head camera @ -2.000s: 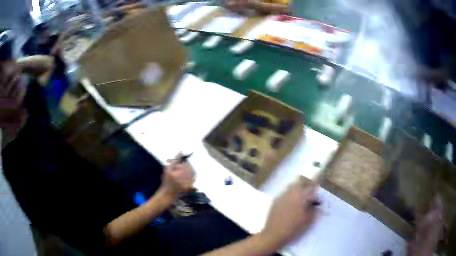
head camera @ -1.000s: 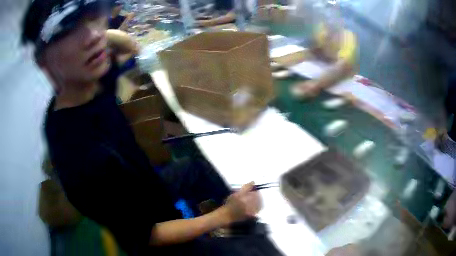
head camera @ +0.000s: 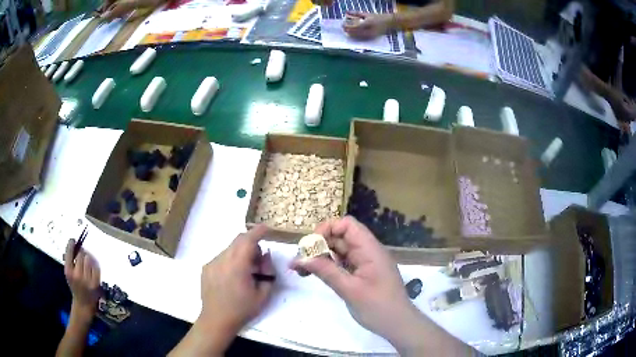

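Note:
My left hand (head camera: 236, 282) is bare and closed around a short dark piece (head camera: 263, 277), maybe the end of a tool; its index finger points towards my right hand. My right hand (head camera: 359, 268) is bare and pinches a small beige rounded piece (head camera: 313, 245) with faint dark marks between thumb and fingers, above the white bench (head camera: 307, 324). The fingertips of both hands are close, but the left ones do not clearly touch the beige piece. A black round piece (head camera: 414, 287) lies on the bench right of my right hand.
Beyond my hands stand boxes of beige caps (head camera: 300, 188), black caps (head camera: 390, 223) and pink caps (head camera: 474, 209). Oblong housings (head camera: 498, 303) lie at right. A box of black blocks (head camera: 143, 167) and another worker's hand (head camera: 82, 275) are at left. White oblongs (head camera: 205, 95) lie on the green belt.
The view has swung back right from the neighbouring worker and the large cardboard box. Both my hands now show together near the centre, with the beige piece visible in the right one.

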